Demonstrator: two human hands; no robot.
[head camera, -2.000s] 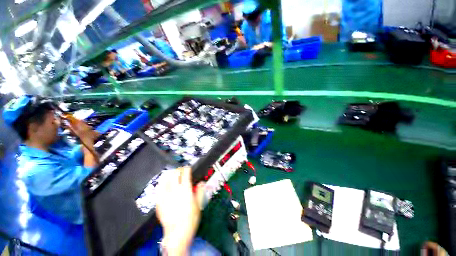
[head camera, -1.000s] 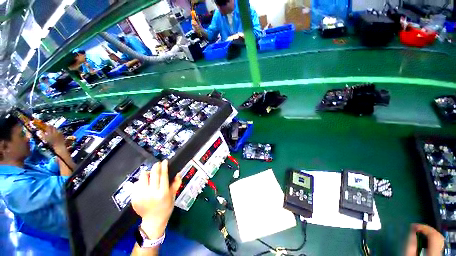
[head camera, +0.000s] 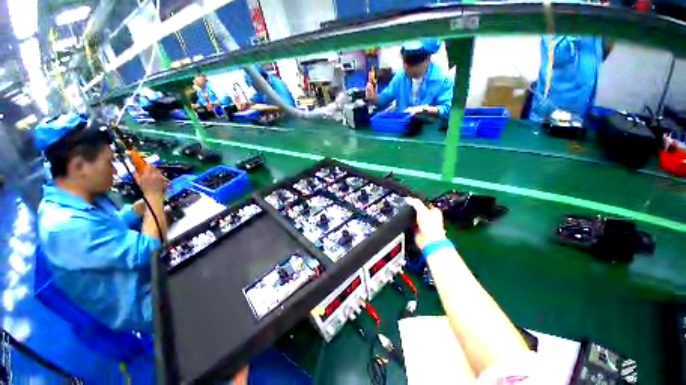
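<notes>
A large black compartment tray (head camera: 226, 280) lies tilted at centre left. Circuit boards fill its far block in rows; two more lie along its left end, and one board (head camera: 282, 284) lies alone in the near part. My right hand (head camera: 427, 221), with a blue wristband, is closed around the tray's right corner, its fingers partly hidden. Only a small, cut-off patch of my left hand (head camera: 241, 375) shows under the tray's near edge; its grip is hidden. Two white power supplies (head camera: 362, 283) with red digits stand beside the tray.
White paper (head camera: 429, 350) and a partly cut-off handheld device (head camera: 596, 366) lie lower right. Open black housings (head camera: 604, 237) lie along the belt. A worker in blue (head camera: 98, 237) sits at left holding an orange tool. Another worker sits opposite by blue bins (head camera: 484, 122). Green upright (head camera: 456, 113) at the back.
My left hand has left the lone board and shows only below the tray. My right hand has moved from the lower right onto the tray's right corner. The view has shifted.
</notes>
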